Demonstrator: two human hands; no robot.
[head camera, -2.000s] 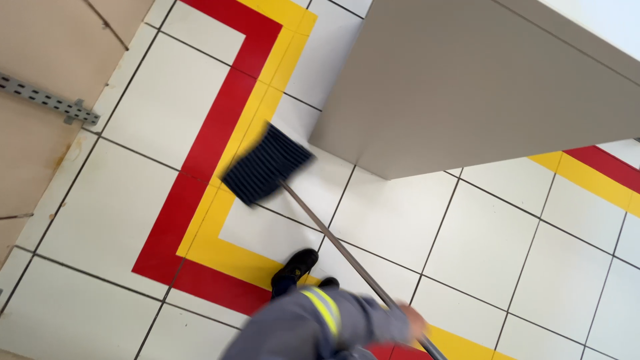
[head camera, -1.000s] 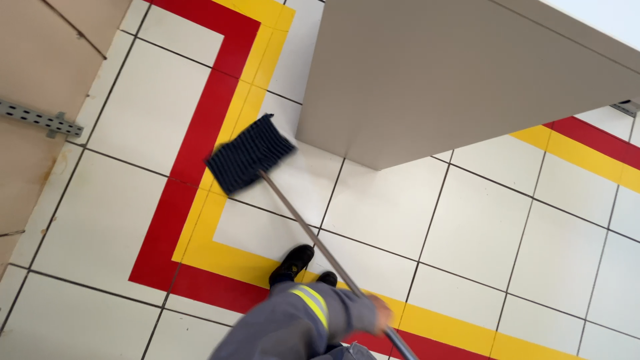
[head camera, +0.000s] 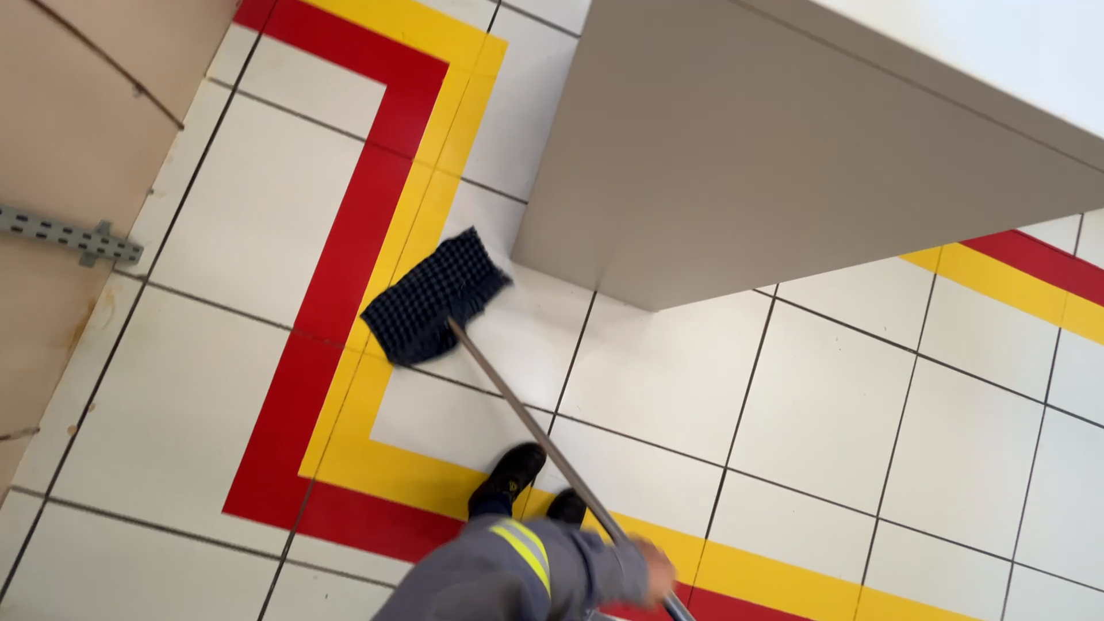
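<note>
My left hand (head camera: 657, 571), at the end of a grey sleeve with a yellow reflective band, is closed around a long metal handle (head camera: 535, 423) at the bottom of the view. The handle slants up and left to a wide floor-tool head covered by a dark blue checked cloth (head camera: 427, 302). That cloth lies on the floor, partly over the yellow stripe (head camera: 423, 216) and partly on white tile, left of a grey cabinet's lower corner. The head under the cloth is hidden. My right hand is not in view.
A large grey cabinet or counter (head camera: 733, 155) fills the upper right. A beige panel (head camera: 86, 112) with a perforated metal bracket (head camera: 69, 235) stands at the left. Red stripes (head camera: 336, 328) border the yellow ones on white tiles (head camera: 638, 362). My black shoes (head camera: 511, 473) are beside the handle.
Compared with two seconds ago, my left hand and the handle have moved slightly left relative to the cabinet. The cloth-covered head has shifted a little along the yellow stripe.
</note>
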